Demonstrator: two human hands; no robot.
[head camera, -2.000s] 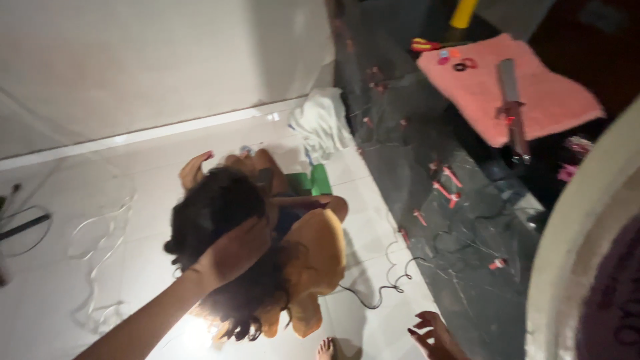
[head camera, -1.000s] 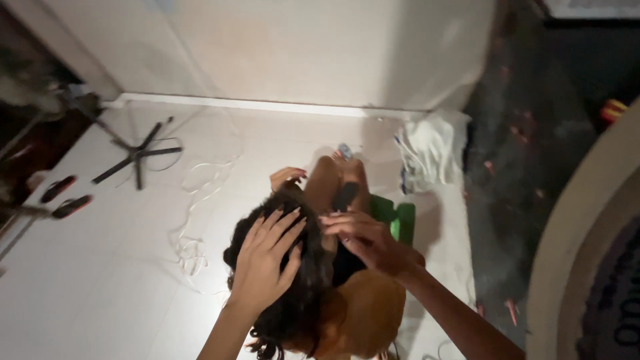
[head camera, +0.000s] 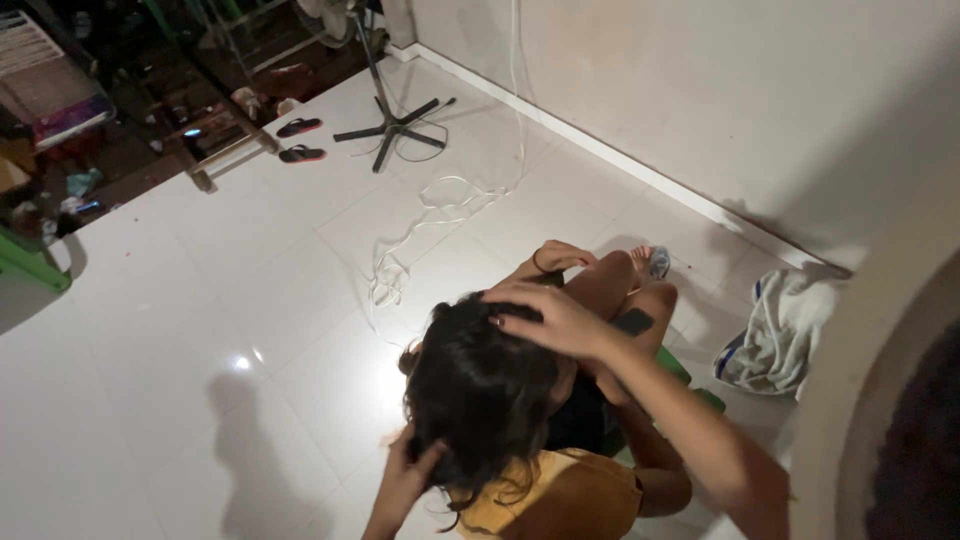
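Note:
A seated person's dark, curly hair (head camera: 480, 382) lies between my two hands. My left hand (head camera: 409, 472) touches the back left side of the hair, its fingertips partly hidden in it. On the front of the head rests my right hand (head camera: 551, 319), with the fingers spread over the hair. The person wears a yellow top (head camera: 559, 499) and sits on a green plastic stool (head camera: 675, 365). One of the person's hands (head camera: 559, 256) is by the knee. A dark phone-like object (head camera: 634, 322) lies on the thigh. Neither of my hands shows a tool.
A white cord (head camera: 457, 214) trails over the tiled floor near a black fan stand (head camera: 391, 127) and flip-flops (head camera: 301, 154). A whitish cloth (head camera: 780, 330) lies by the wall. At the right edge a large round rim (head camera: 832, 420) blocks part of the view. A green stool (head camera: 34, 259) stands far left.
My left hand has moved from the top of the head to its back left side. My right hand has come onto the front of the hair. The view has swung left.

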